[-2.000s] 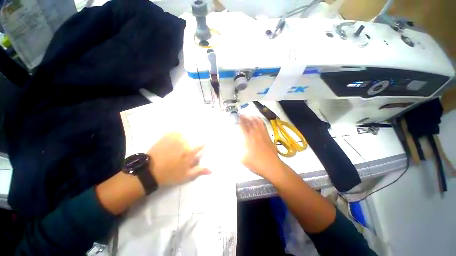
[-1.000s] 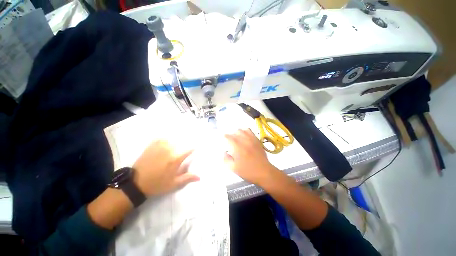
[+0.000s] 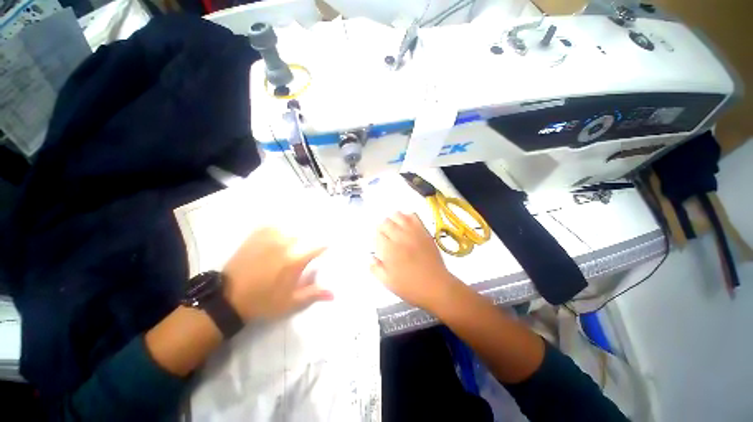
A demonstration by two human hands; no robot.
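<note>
A pale cloth panel [image 3: 289,363] lies on the machine table and hangs over its front edge. My left hand [image 3: 268,276] rests on it, palm down, fingers pointing right. My right hand [image 3: 409,260] rests at the panel's right edge, just below the presser foot and needle [image 3: 351,194]. Glare whitens the cloth between my hands, so fingertip contact is hard to see. The large dark navy garment [image 3: 124,165] lies heaped to the left, against the panel. The white lockstitch machine [image 3: 371,91] stands over the work.
Yellow-handled shears [image 3: 458,224] lie right of the needle, points toward the machine. A dark navy strip [image 3: 520,235] lies beside them, its end over the ruler-marked edge [image 3: 495,293]. Small metal tools [image 3: 596,194] lie farther right. Black and tan strips [image 3: 702,202] hang at the right table end.
The camera view has shifted, so the machine and table appear farther left than in the oldest frame. My right hand is a little farther below the presser foot. The left hand stays on the panel.
</note>
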